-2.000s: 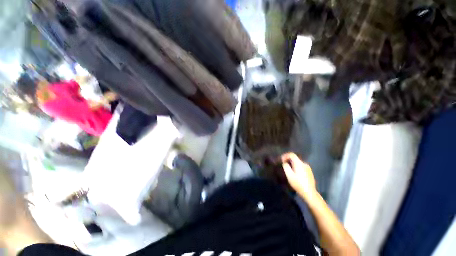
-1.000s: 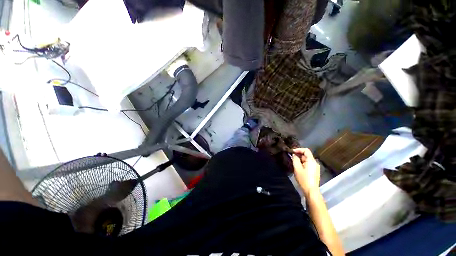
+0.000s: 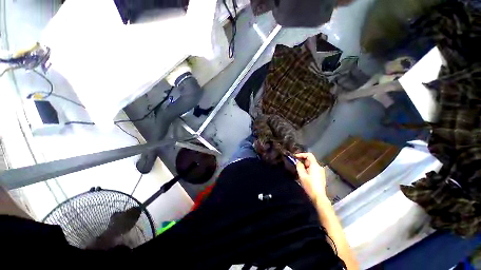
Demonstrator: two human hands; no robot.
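Observation:
My right hand [image 3: 310, 170] is low in the middle with fingertips pinched on the edge of a bunched brown-grey cloth piece [image 3: 277, 138]. A small pale bit shows at the fingertips; what it is I cannot tell. Just beyond lies a brown plaid garment [image 3: 295, 87], spread low near the floor. My left forearm only shows at the left edge; the left hand is out of the picture.
A black fan [image 3: 100, 221] stands at lower left, below a metal bar [image 3: 95, 163]. A white table [image 3: 147, 47] and grey hose [image 3: 182, 103] are at upper left. Plaid cloth [image 3: 459, 121] hangs over the right side. A cardboard piece [image 3: 364, 160] lies near a white padded edge [image 3: 390, 211].
The view has swung down and right, away from the hanging dark garments. The plaid garment on the low area shows more fully. My right hand stays at the bunched cloth.

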